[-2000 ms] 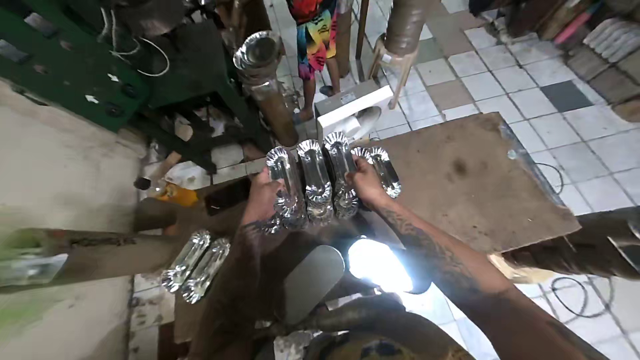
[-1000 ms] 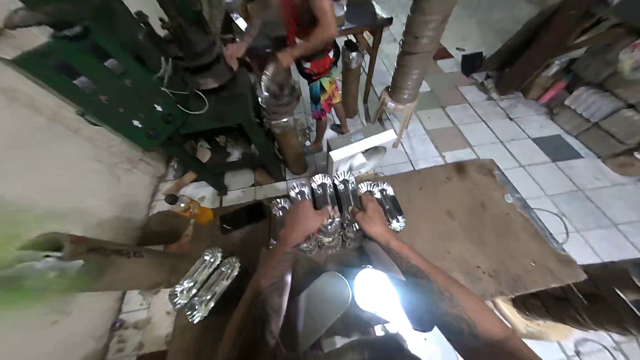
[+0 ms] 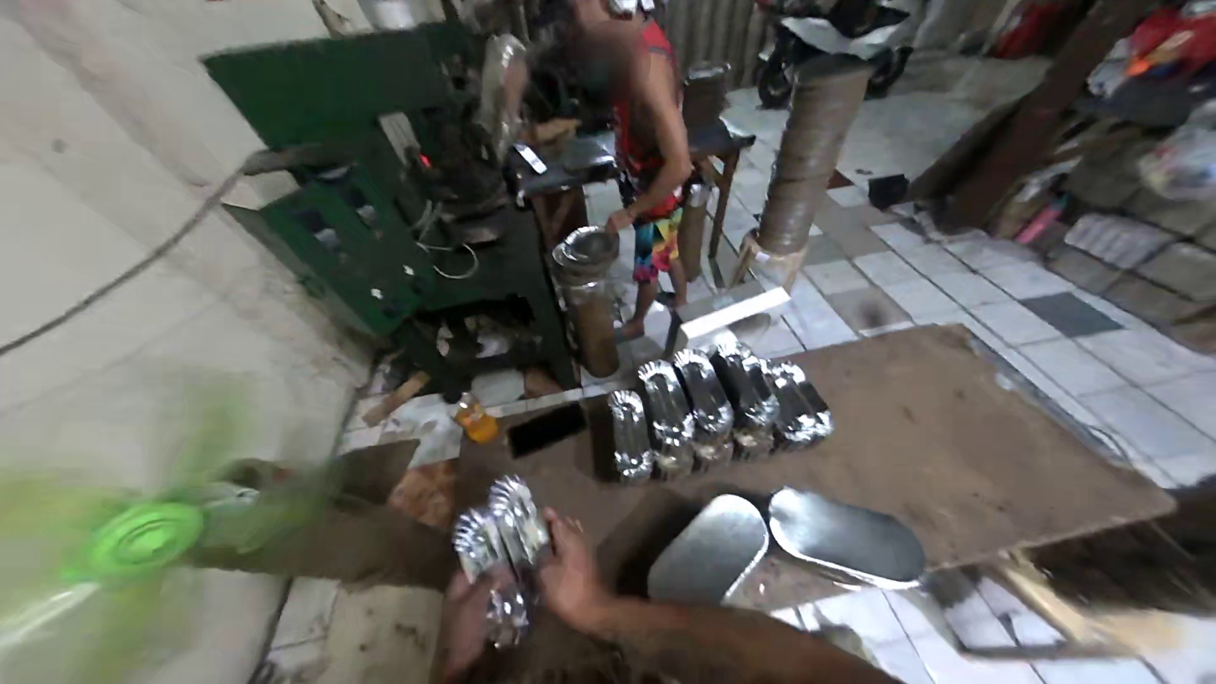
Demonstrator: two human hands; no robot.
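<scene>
Two stacks of fluted oval foil trays (image 3: 503, 532) are between my hands near the table's left front. My right hand (image 3: 570, 575) grips their right side, and my left hand (image 3: 470, 608), blurred, is against their lower left side. Further back, several stacks of the same foil trays (image 3: 705, 404) stand side by side on the brown table (image 3: 912, 427). Two flat oval metal plates, one at left (image 3: 712, 551) and one at right (image 3: 845, 537), lie at the front edge.
A blurred green fan (image 3: 147, 541) is at the left. Beyond the table are an orange bottle (image 3: 475, 418), a dark phone-like object (image 3: 547, 430), a green machine (image 3: 351, 228), a white box (image 3: 731, 313) and a person (image 3: 655, 123) beside a column of foil pans (image 3: 586, 256).
My hands have moved left from the row of stacks to the two separate stacks at the table's left. The view has shifted. The other person is standing further from the machine.
</scene>
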